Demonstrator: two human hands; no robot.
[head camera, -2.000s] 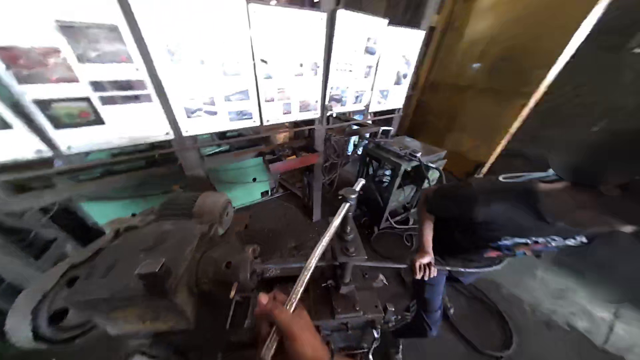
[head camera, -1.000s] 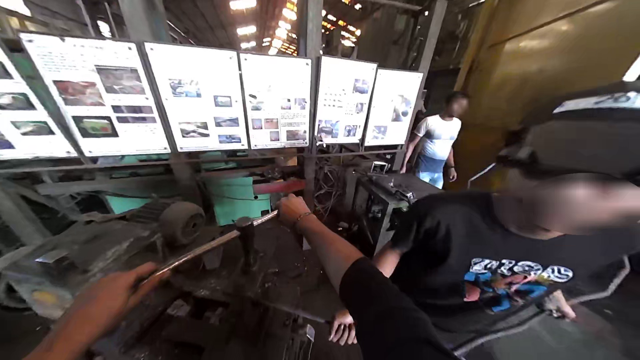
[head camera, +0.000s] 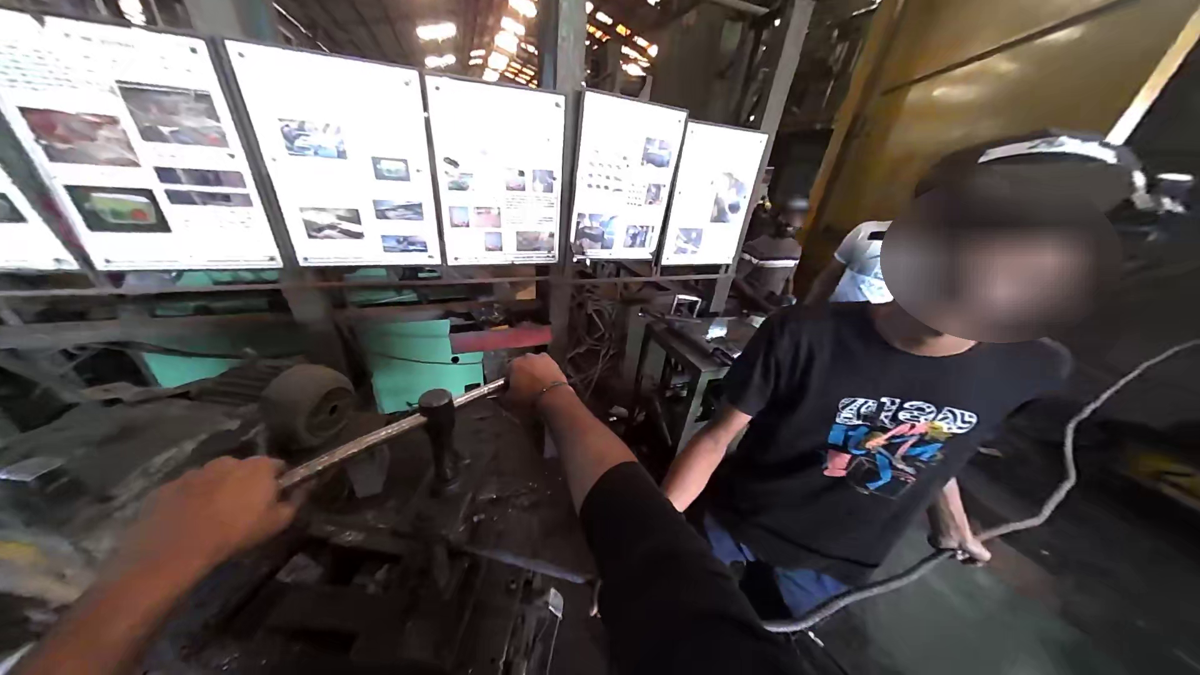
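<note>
A long, thin metal rod slants up from lower left to the middle of the head view. My left hand is closed around its near end. At the far end, my right hand is closed on it, a thin band around the wrist. Between the hands the rod passes against or close by a dark upright metal post with a round top, which rises from a dark, grimy machine. Whether rod and post touch, I cannot tell.
A dark machine with a round drum stands at left. At right, close by, a person in a black T-shirt holds a thick cable or hose. Display boards line the back above green panels. A metal cart stands behind.
My right hand has come onto the rod's far end since the oldest frame. The nearby person has turned more upright, and the hand at right now holds the cable. The view has tilted up.
</note>
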